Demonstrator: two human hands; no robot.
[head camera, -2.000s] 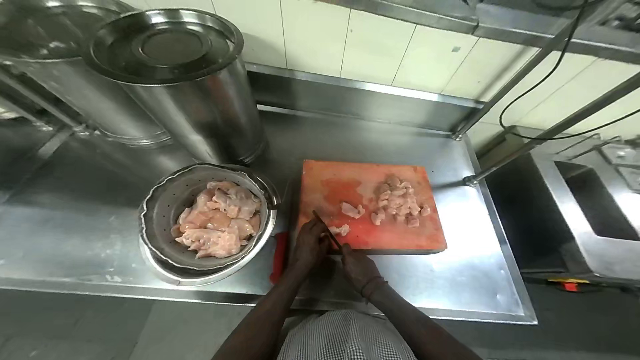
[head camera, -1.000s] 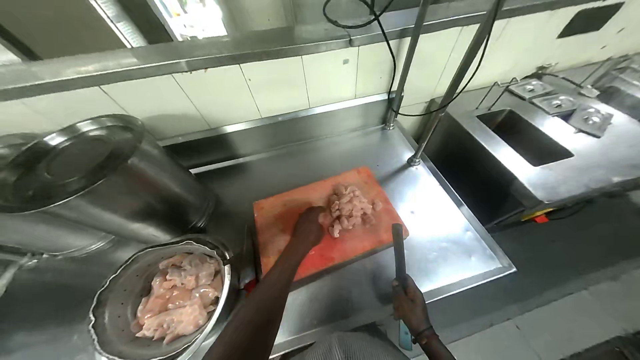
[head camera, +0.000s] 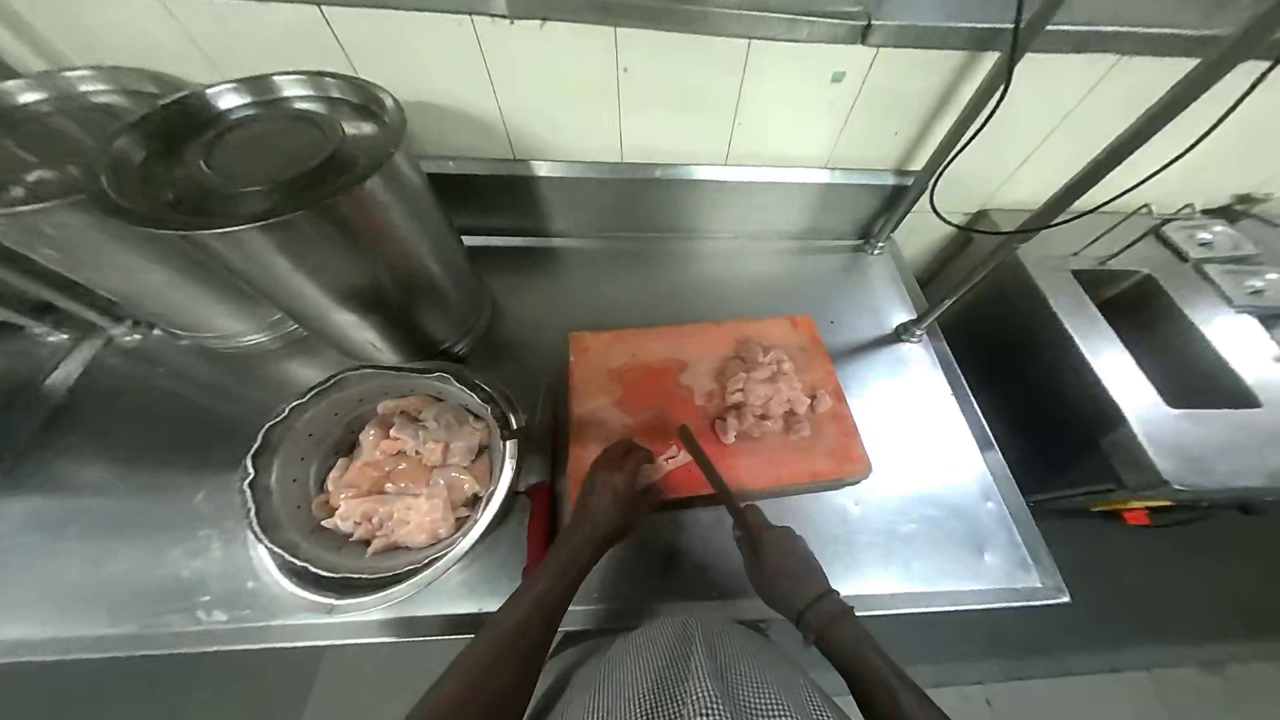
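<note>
My left hand (head camera: 618, 488) rests at the front left of an orange cutting board (head camera: 625, 365), its fingers on a small piece of raw chicken (head camera: 668, 462). In my right hand (head camera: 785, 562) is a knife (head camera: 708, 464), held by its handle, with the blade over the board just right of that piece. A pile of cut raw chicken pieces (head camera: 765, 392) lies on the board's right half. Left of the board, a metal colander (head camera: 292, 450) holds larger pieces of raw chicken (head camera: 405, 475) and sits in a steel bowl (head camera: 330, 598).
A red-handled knife (head camera: 539, 520) lies between colander and board. Tall lidded steel containers (head camera: 340, 230) stand at the back left. Steel posts (head camera: 960, 290) rise at the steel table's right edge, with a black cable (head camera: 975, 225) hanging there. A steel counter unit (head camera: 1080, 350) stands farther right.
My left hand has moved from the pile to the small piece at the board's front left. My right hand has brought the knife from beyond the board's right side back over it. The view has swung left.
</note>
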